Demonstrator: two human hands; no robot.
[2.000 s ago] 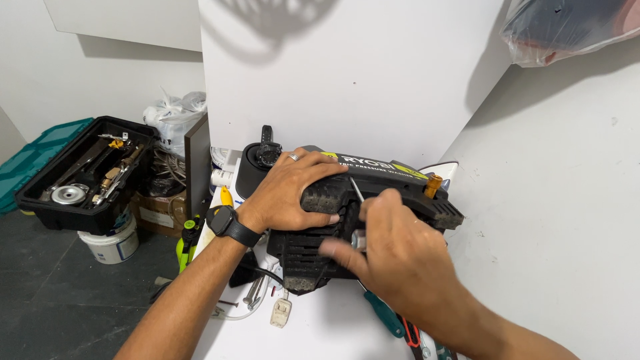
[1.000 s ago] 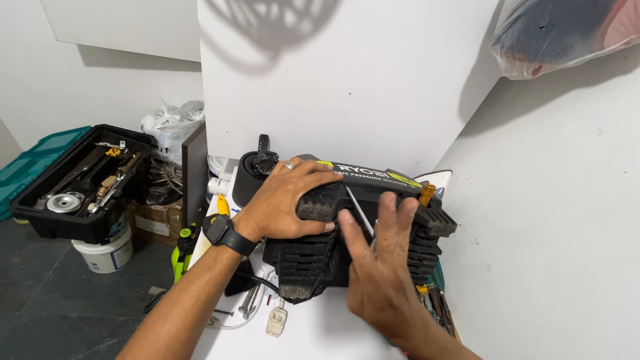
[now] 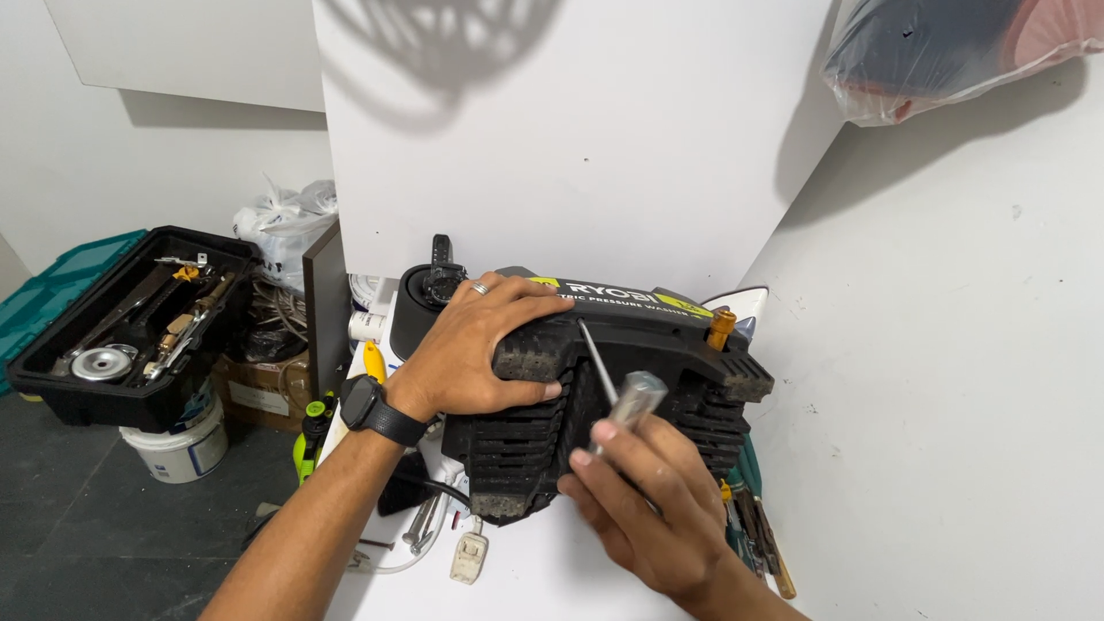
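Observation:
A black Ryobi electric pressure washer (image 3: 642, 345) lies on a white table, its ribbed, dusty underside towards me. My left hand (image 3: 483, 345), with a ring and a black watch, grips the housing at its upper left, fingers spread over the edge and thumb by a grey foot pad. In my right hand (image 3: 647, 500) is a screwdriver (image 3: 638, 398) with a clear handle, held at the handle by the fingers. The tip of its thin shaft meets a small hole in the housing, just below the printed name. A brass-coloured fitting (image 3: 721, 329) sticks up at the washer's right.
An open black toolbox (image 3: 95, 414) with hand tools stands at the left on a white bucket (image 3: 177, 453). Bolts and a white plug (image 3: 468, 556) lie at the table's front. More hand tools (image 3: 759, 526) are right of the washer. A plastic bag hangs upper right (image 3: 949, 69).
My right hand has moved down from the washer's housing, and the screwdriver's clear handle now shows above its fingers. My left hand stays on the housing.

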